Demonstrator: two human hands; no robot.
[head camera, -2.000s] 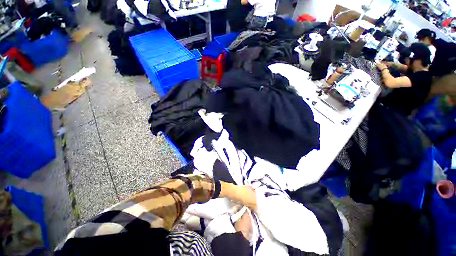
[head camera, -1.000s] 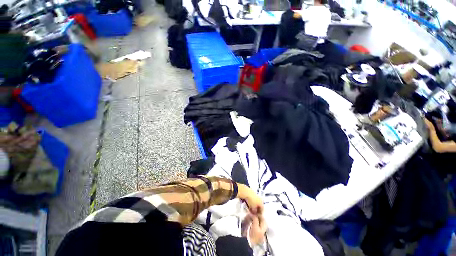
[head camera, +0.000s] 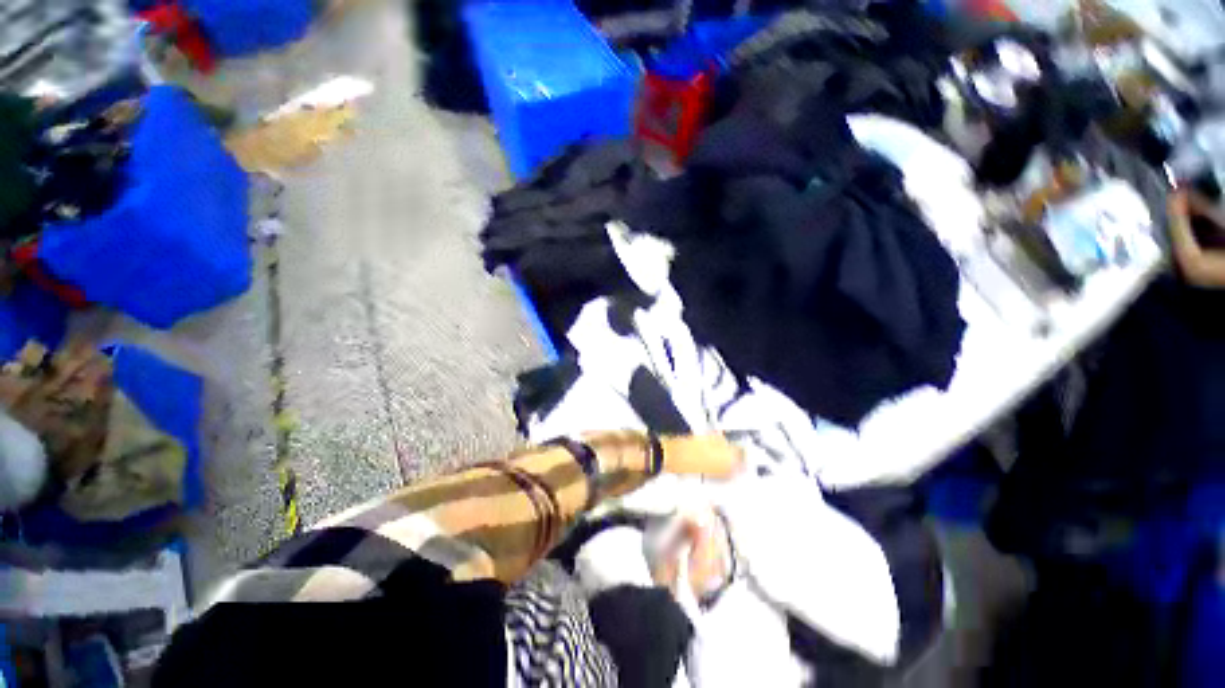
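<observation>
The white-and-black garment (head camera: 820, 565) lies bunched in front of me and hangs over my lap. My left hand (head camera: 709, 457), in a brown plaid sleeve, reaches across from the lower left and grips its upper folds; the fingertips are hidden in the cloth. My right hand (head camera: 691, 551) is just below, blurred, closed on a fold and partly covered by white cloth. More white-and-black cloth (head camera: 605, 363) runs up beside the black garment pile (head camera: 833, 282), which rests partly on the white machine table (head camera: 927, 437).
Blue crates (head camera: 551, 81) stand beyond the pile and on the left (head camera: 161, 229), with a red stool (head camera: 672, 114) near the pile. Grey floor with a yellow-black tape line (head camera: 286, 457) runs along the left. A person's arm (head camera: 1196, 242) shows at the right edge.
The view has tilted down and blurred. My left hand has moved up and right from my right hand, drawing the white cloth; a second ago the two hands were together.
</observation>
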